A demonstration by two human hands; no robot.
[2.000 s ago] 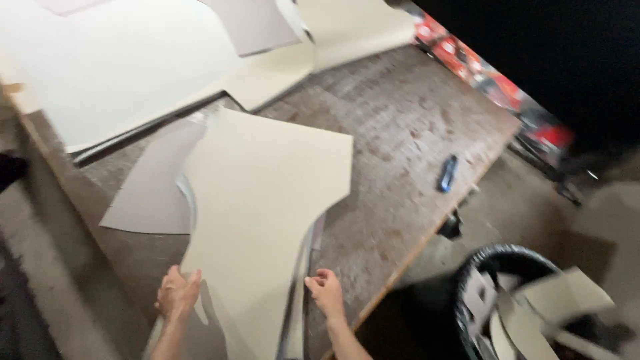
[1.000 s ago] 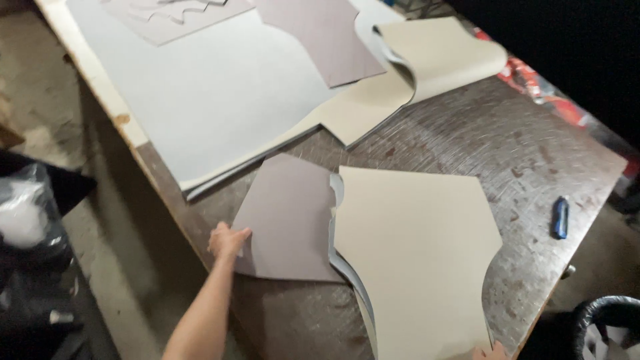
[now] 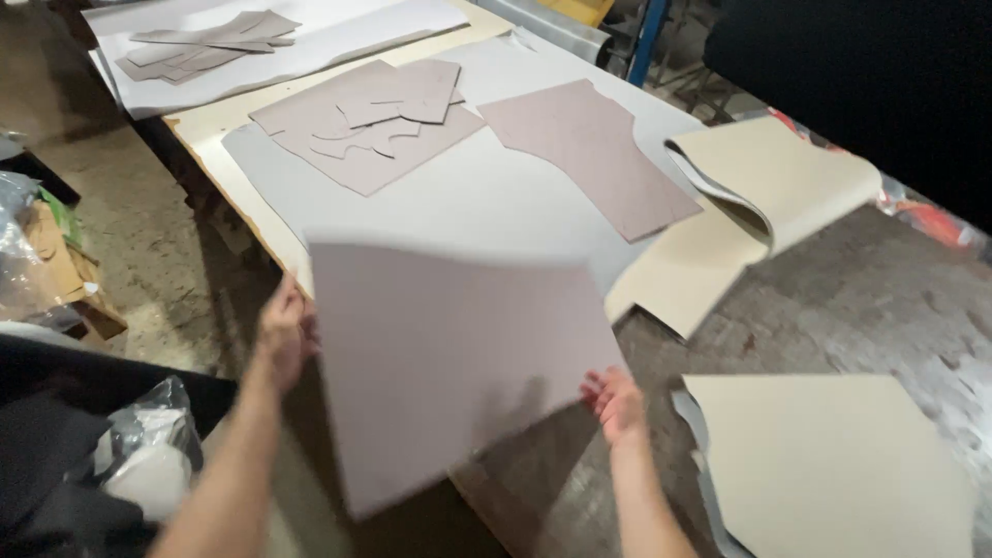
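A large mauve-grey sheet panel (image 3: 457,349) is raised over the table's near left edge, slightly blurred. At its left edge, my left hand (image 3: 285,333) grips it. My right hand (image 3: 614,399) is at its lower right edge with fingers curled; whether they grip the panel is unclear. To the right, a stack of cut cream sheet pieces (image 3: 829,457) lies on the dark tabletop (image 3: 837,318). Beyond the panel, another mauve-grey cut piece (image 3: 593,155) and a group of smaller pattern pieces (image 3: 372,124) rest on pale sheeting (image 3: 434,201).
A folded cream sheet (image 3: 790,170) lies at the right back. Grey strips (image 3: 209,50) sit on white sheeting at the far left. Clear plastic bags (image 3: 155,449) and cardboard (image 3: 58,256) are left of the table. A blue post (image 3: 647,43) stands behind.
The mauve-grey panel, earlier flat beside the cream stack, is now lifted off the table. My right hand has left the cream stack for the panel's edge. The view has swung left and toward the far table.
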